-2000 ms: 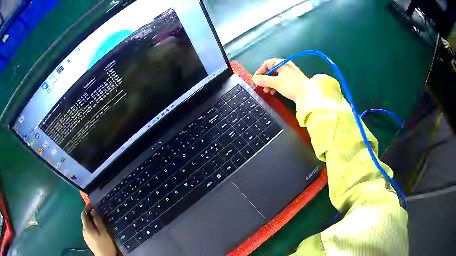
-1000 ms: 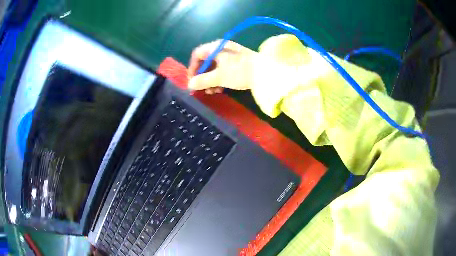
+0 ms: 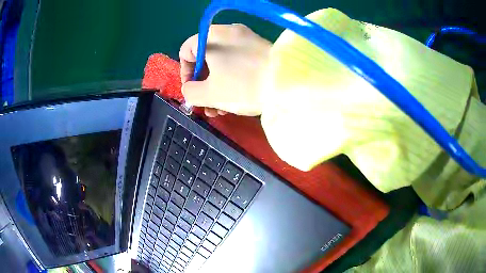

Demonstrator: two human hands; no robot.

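Observation:
An open dark grey laptop (image 3: 288,213) lies on a red-orange foam pad (image 3: 341,186), its screen (image 3: 74,186) showing a black window. My right hand (image 3: 229,69) is at the laptop's right side edge near the hinge. It grips the end of the blue network cable (image 3: 367,69) between thumb and fingers. A clear plug tip (image 3: 185,108) shows at the side edge; how far it is in cannot be told. The cable arcs over my yellow sleeve. A small dark, blurred shape at the bottom edge, by the laptop's left side, may be my left hand; it is too unclear to tell.
The green bench surface (image 3: 106,42) lies behind the laptop. A blue object (image 3: 7,53) stands at the far left edge. Another loop of blue cable (image 3: 453,31) shows at the upper right, beyond my sleeve.
The view has turned and moved closer to the laptop's right side edge. My right hand still holds the cable end there. My left hand, visible at the laptop's left edge earlier, is no longer clearly seen.

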